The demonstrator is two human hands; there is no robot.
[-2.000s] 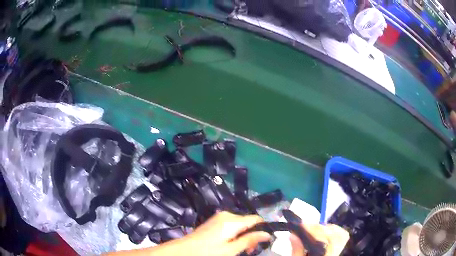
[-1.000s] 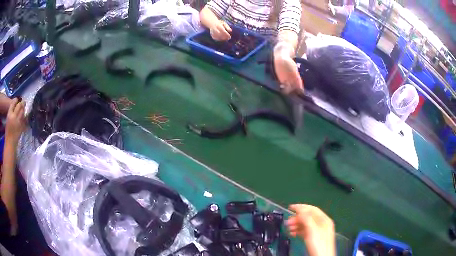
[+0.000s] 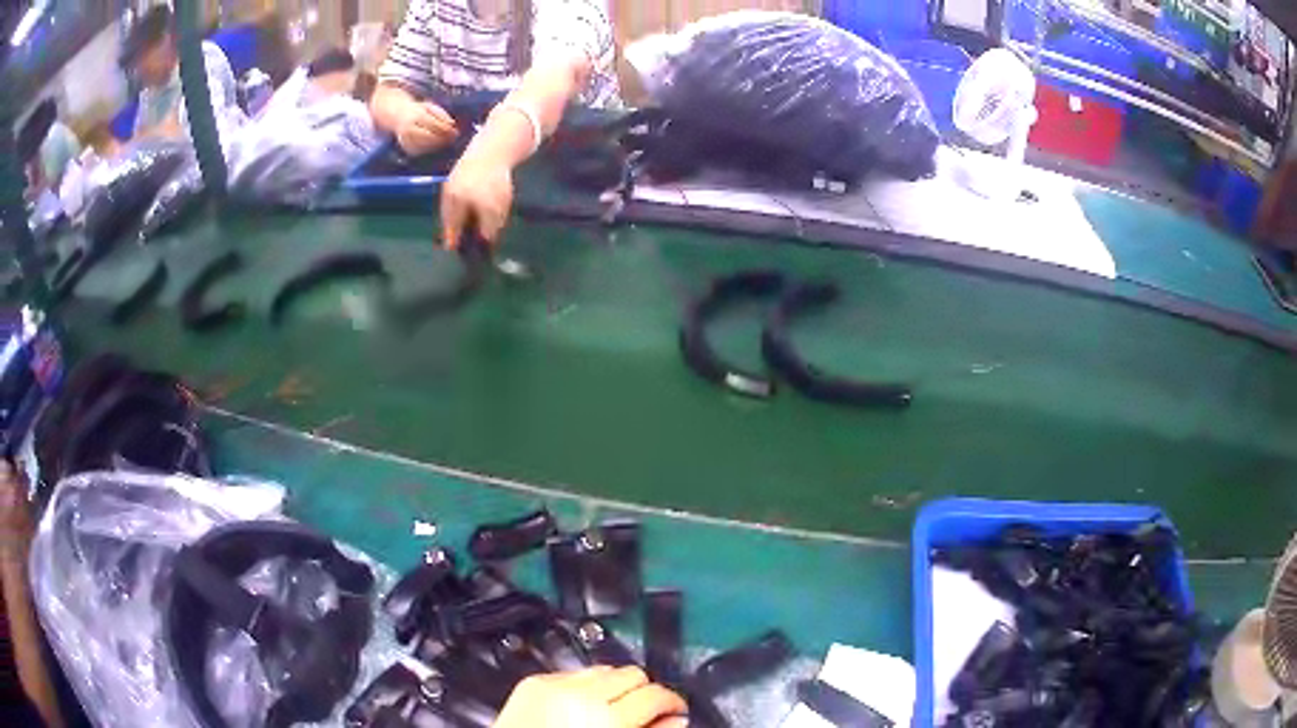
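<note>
Black plastic housings (image 3: 498, 619) lie in a loose heap at the bottom centre. My left hand (image 3: 595, 700) is at the lower right part of the heap, cut off by the bottom edge; only its back and curled fingers show, and whether it holds something is hidden. My right hand is out of the picture. A blue tray (image 3: 923, 626) to the right holds many small black parts and a white liner (image 3: 964, 640). A white sheet (image 3: 868, 680) lies between heap and tray.
A black head harness (image 3: 263, 619) lies on a clear poly bag (image 3: 107, 569) at left. Curved black headbands (image 3: 839, 387) lie on the green belt (image 3: 569, 427). A person's hand (image 3: 478, 199) reaches over the belt from the far side. A fan (image 3: 1266, 647) stands at the right edge.
The view has shifted, bringing the blue tray back fully. The hand that was raised near the belt is gone from there; a hand now shows over the heap. Two headbands now lie close together on the belt.
</note>
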